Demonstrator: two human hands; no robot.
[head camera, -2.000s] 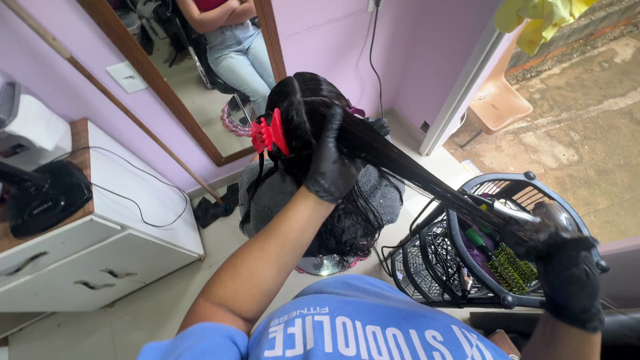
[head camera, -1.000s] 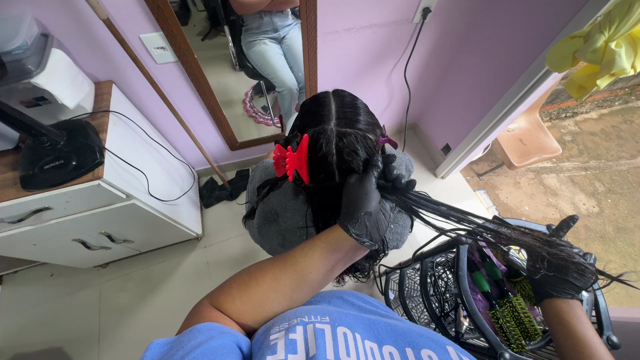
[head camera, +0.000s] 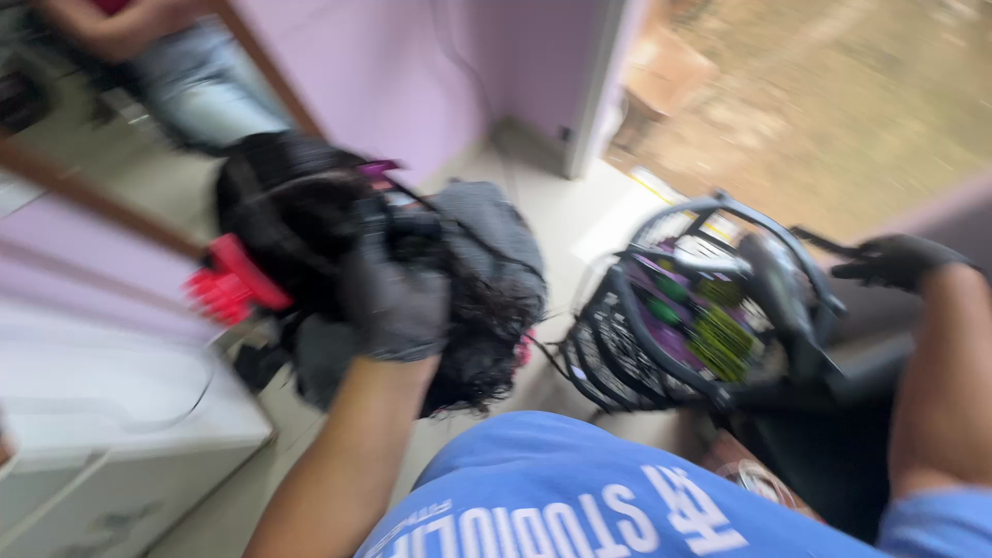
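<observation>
A seated person's dark hair (head camera: 287, 209) is parted on top, with a red claw clip (head camera: 236, 280) on its left side and a purple clip (head camera: 380, 168) on the right. My left hand (head camera: 399, 291), in a black glove, is closed on a section of the hair near the head; blur hides its fingertips. Off at the right, beyond the basket, my right hand (head camera: 899, 260), also gloved in black, holds a thin dark tool (head camera: 825, 242), perhaps a comb. Loose curly ends (head camera: 484, 310) hang over the grey cape (head camera: 496, 225).
Between my hands stands a dark basket (head camera: 635, 325) with green round brushes (head camera: 721, 341) and a hair dryer (head camera: 775, 287). A white cabinet (head camera: 132, 418) is at left, a framed mirror (head camera: 93, 198) behind it, and a doorway edge (head camera: 601, 93) ahead.
My right hand has let go of the hair's stretched length and moved out to the right of the basket. My left hand remains at the hair by the head. The view has swung and blurred.
</observation>
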